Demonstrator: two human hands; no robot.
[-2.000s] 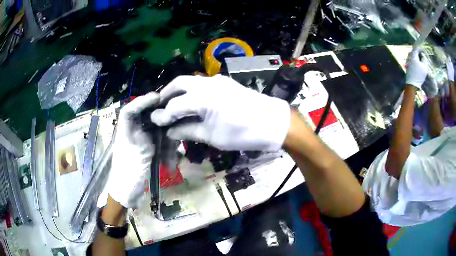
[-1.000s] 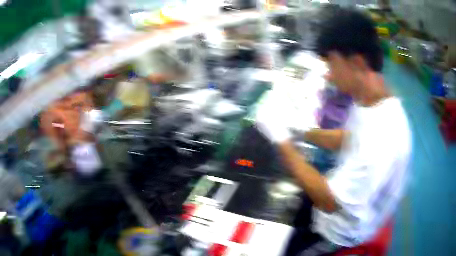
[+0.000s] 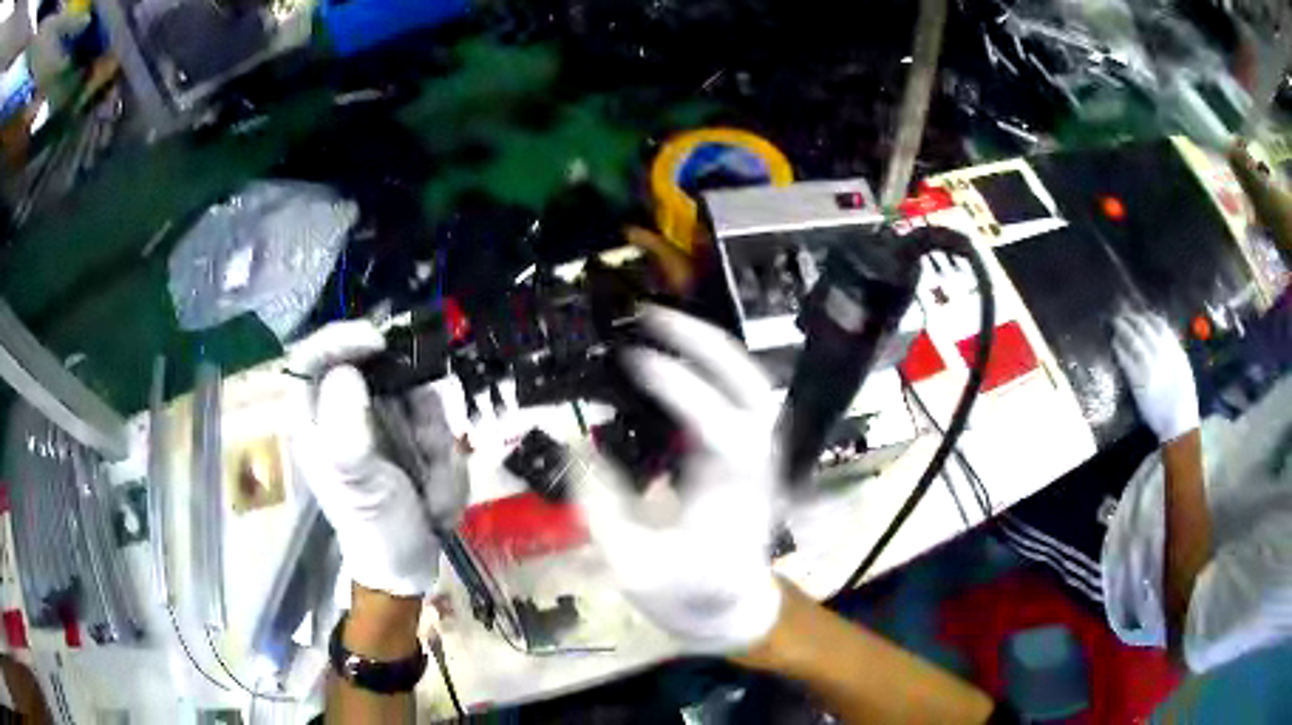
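Observation:
My left hand [image 3: 361,460], in a white glove, is at centre left and holds a metal strip [image 3: 411,432] whose upper end meets a black fitting [image 3: 404,354]. A thin dark strip or wire runs down from it over the bench. My right hand [image 3: 694,489], gloved and blurred, is at the centre with its fingers apart; nothing shows in it. A thick black electric screwdriver [image 3: 850,326] stands tilted just right of it, its cord looping down. Black fittings [image 3: 560,333] lie heaped between and behind my hands.
A grey screw feeder [image 3: 801,206] stands behind the screwdriver, with a yellow tape roll [image 3: 663,191] behind it. Metal strips [image 3: 206,496] lie at left, a clear plastic bag [image 3: 262,255] at rear left. A co-worker's gloved hand [image 3: 1155,375] rests on the dark bench part at right.
The view swung to the right and is back over the bench. My hands, together two seconds ago, are now apart, the right one lower and open. The co-worker's hand is lower on the bench.

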